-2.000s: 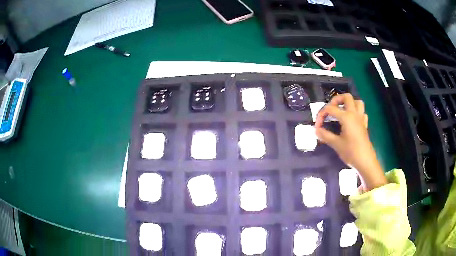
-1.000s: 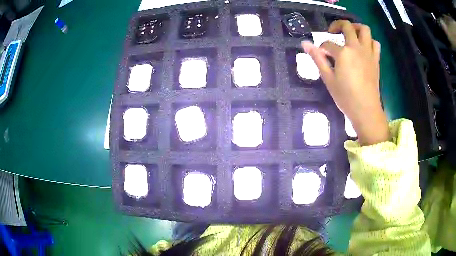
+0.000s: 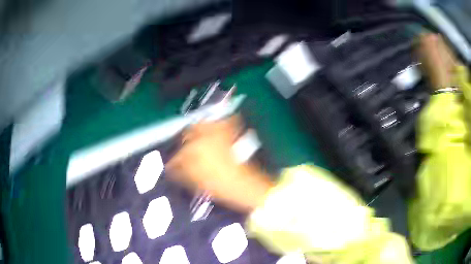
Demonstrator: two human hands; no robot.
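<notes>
The view is strongly blurred. The black foam tray (image 3: 139,206) lies at the lower left with square smartwatches in its pockets. Several faces glow white, such as one near the top row (image 3: 149,171); two at the upper left are dark with faint streaks. My right hand (image 3: 212,160) is over the tray's top right part, reaching in from the lower right in a yellow sleeve. Its fingertips are smeared, so I cannot tell if they hold anything. A white slip (image 3: 247,146) shows beside the hand. My left hand is out of the picture.
A white sheet (image 3: 129,139) sticks out behind the tray. Blurred loose things (image 3: 209,97) lie beyond my hand. Another dark tray (image 3: 361,103) stands at the right, with another person's hand (image 3: 436,59) over it. White pieces (image 3: 297,63) lie near that tray. A blurred phone-like thing (image 3: 134,81) lies at the back.
The view has swung up and to the right and tilted, so the tray now shows lower left. Another person's hand has come into view at the right. My right hand remains over the tray's top right part.
</notes>
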